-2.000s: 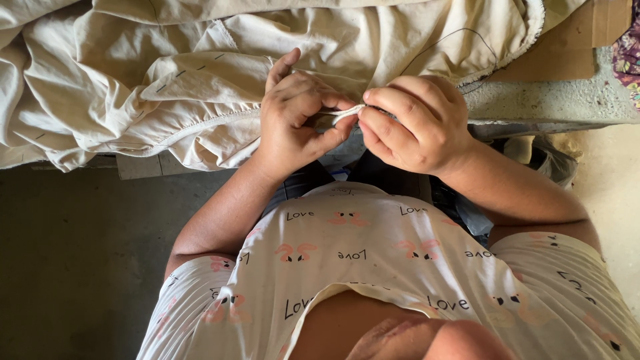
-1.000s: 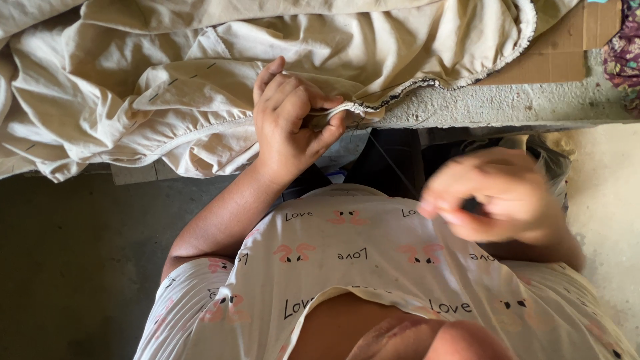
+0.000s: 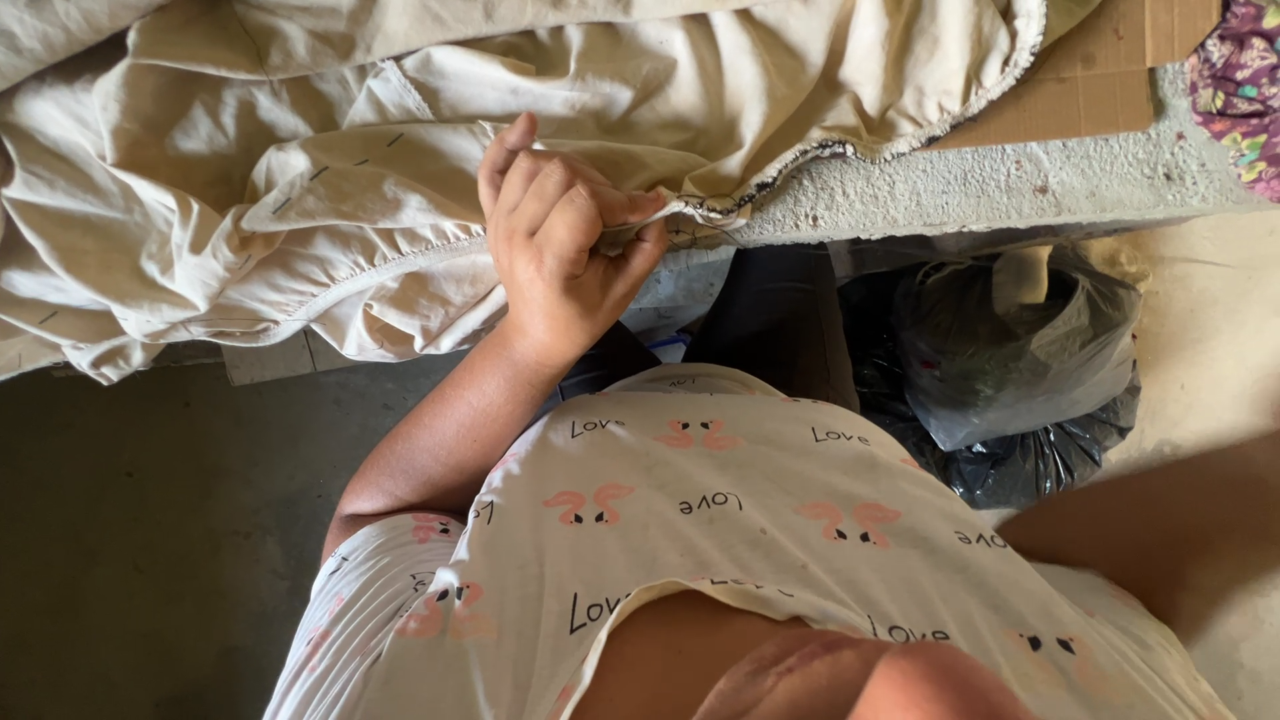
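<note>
My left hand (image 3: 560, 235) pinches the edge of a large cream cloth (image 3: 600, 85) between thumb and fingertips, near the front of a rough concrete ledge. Dark thread stitches (image 3: 790, 165) run along the cloth's hem to the right of the fingertips. Separate dark dashes of stitching mark the cloth left of the hand. Only my right forearm shows, at the right edge; my right hand is outside the view. No needle can be made out.
The concrete ledge (image 3: 960, 190) bears a cardboard piece (image 3: 1070, 95) and a purple floral cloth (image 3: 1240, 100) at the right. Plastic bags (image 3: 1020, 350) sit on the floor below it, beside my legs. Cream folds hang over the ledge's front.
My right hand was at the hem beside the left, then moved away toward me and out of view on the right. My left hand keeps its pinch on the cloth.
</note>
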